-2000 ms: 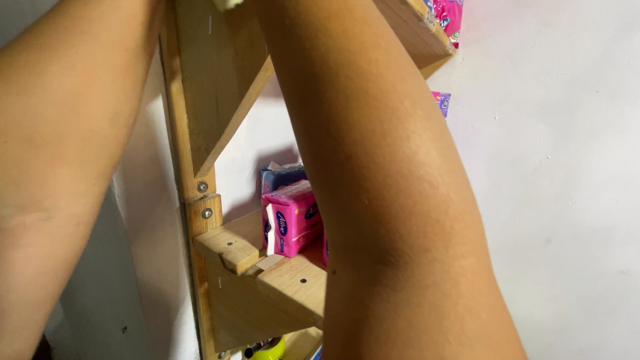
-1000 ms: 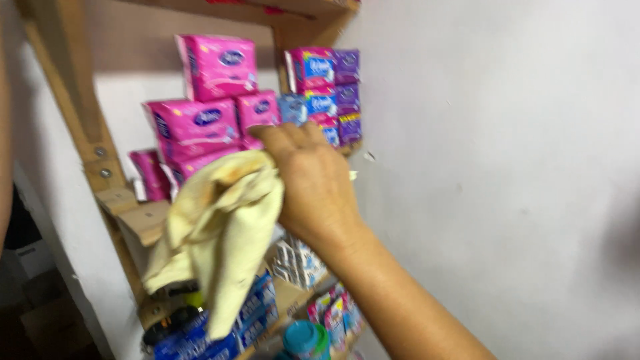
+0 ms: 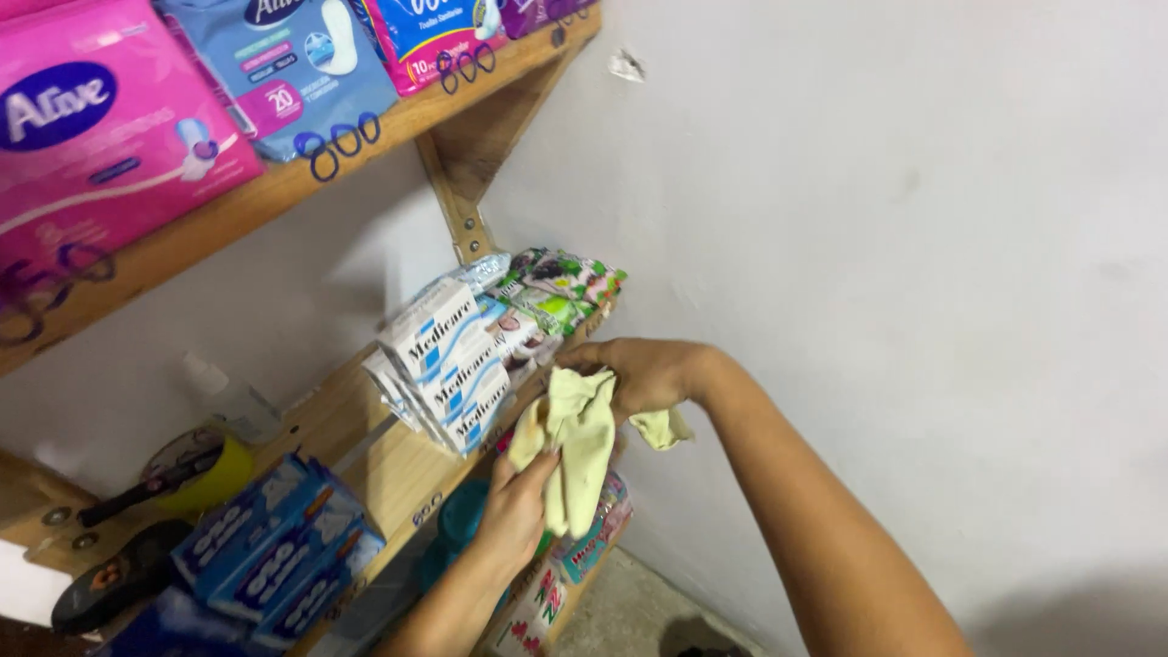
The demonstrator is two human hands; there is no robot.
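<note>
A pale yellow cloth [image 3: 584, 438] hangs between my two hands, in front of the edge of the middle wooden shelf. My left hand [image 3: 516, 511] pinches its lower left part between thumb and fingers. My right hand [image 3: 643, 374] holds the upper part from the right, its fingers partly hidden by the cloth, and a loose end shows below the palm. Just left of the cloth stand stacked white and blue Medicare boxes [image 3: 452, 365], with green and dark patterned packets [image 3: 557, 292] behind my right hand.
Pink Alive pad packs [image 3: 109, 137] and a blue pack [image 3: 292, 73] sit on the upper shelf [image 3: 365, 137]. Blue boxes [image 3: 274, 547], a yellow container [image 3: 205, 474] and a clear bottle [image 3: 233, 397] are at lower left. A white wall [image 3: 867, 228] borders the shelves.
The view has shifted to the lower shelves. A second ago my right hand held the cloth by the pink packs; now it is at the middle shelf, and my left hand grips the cloth too.
</note>
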